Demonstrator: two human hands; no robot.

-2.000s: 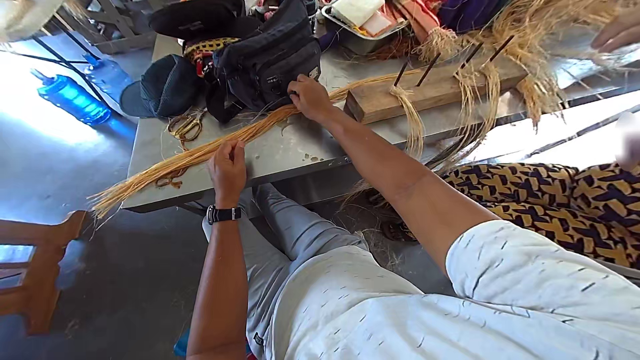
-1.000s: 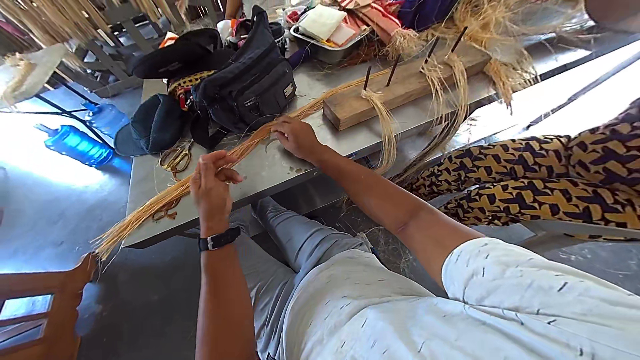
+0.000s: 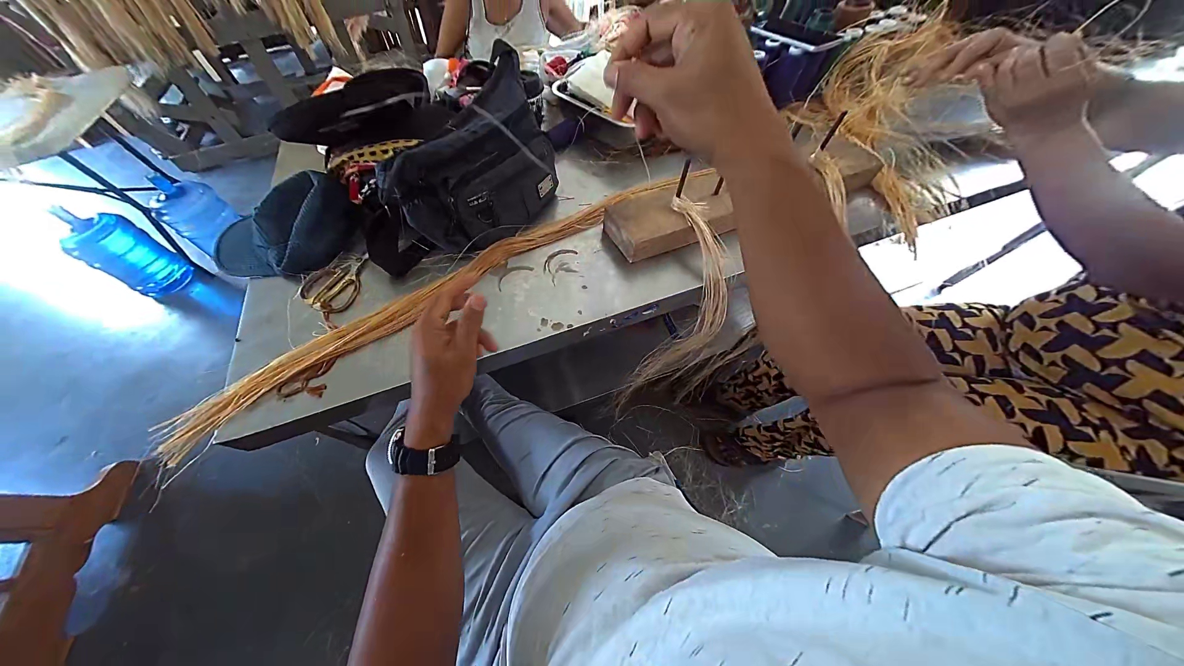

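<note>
A long bundle of orange-brown plant fibres [image 3: 370, 324] lies diagonally across the grey table [image 3: 555, 305]. My left hand [image 3: 449, 347], with a black wristwatch, is beside the bundle's near side, fingers partly spread and overlapping its edge; whether it grips a strand cannot be told. My right hand [image 3: 680, 79] is raised above the table, thumb and fingers pinched on a thin fibre strand that hangs below them. Below and right of that hand sits a wooden block [image 3: 657, 227] with upright metal pins. A pale fibre hank [image 3: 708, 268] loops on one pin and hangs over the table edge.
A black shoulder bag [image 3: 472, 166], a dark cap [image 3: 296, 222] and gold-handled scissors [image 3: 333, 285] lie behind the bundle. A co-worker's hands [image 3: 1036, 79] hold fibres at right. Blue water bottles [image 3: 125, 252] lie on the floor; a wooden chair [image 3: 65, 536] stands at lower left.
My right hand has risen from the fibre bundle with a thin strand. My left hand's fingers have loosened and spread beside the bundle. The co-worker's hands have come further into view.
</note>
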